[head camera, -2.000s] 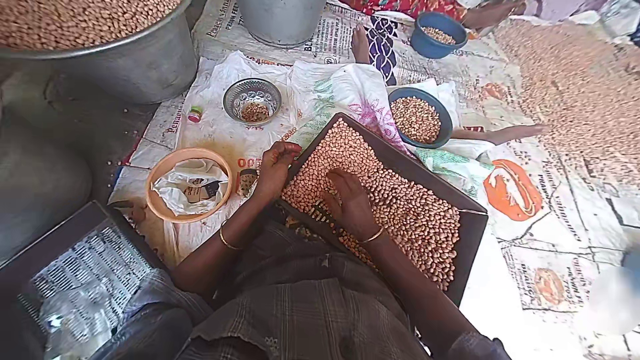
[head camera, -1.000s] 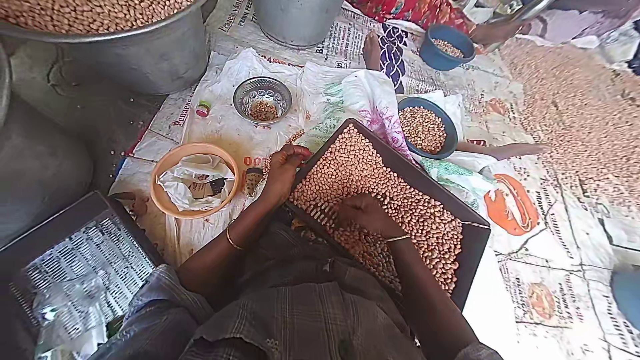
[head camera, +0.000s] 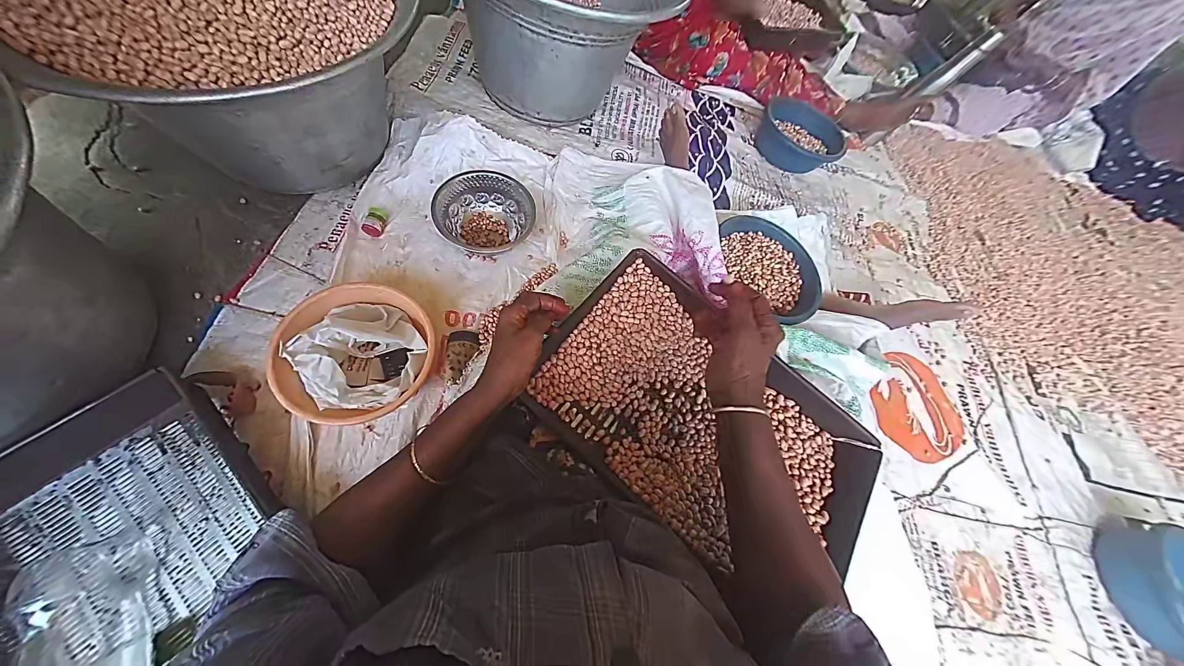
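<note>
A dark slotted tray (head camera: 856, 462) lies tilted across my lap, holding a wide layer of pinkish-brown shelled nuts (head camera: 638, 324). Slots of its base show near its lower left side. My left hand (head camera: 523, 338) is at the tray's left edge, its fingertips curled together; whether something is between them cannot be told. Above the tray's far right edge is my right hand (head camera: 740, 333), its fingers bent, close to a blue bowl of nuts (head camera: 809, 301). What its fingers hold, if anything, is hidden. Each wrist wears a thin bangle.
An orange basin (head camera: 282, 370) with white plastic, a steel bowl (head camera: 444, 199) and a small dark container (head camera: 461, 351) stand left. Large metal tubs (head camera: 342, 139) are behind. An empty slotted tray (head camera: 222, 444) lies lower left. Other people sit beyond; nuts cover the sheet (head camera: 1045, 250) at right.
My right hand has moved from among the nuts in the tray to its far right edge, beside the blue bowl. My left hand has stayed near the tray's left edge.
</note>
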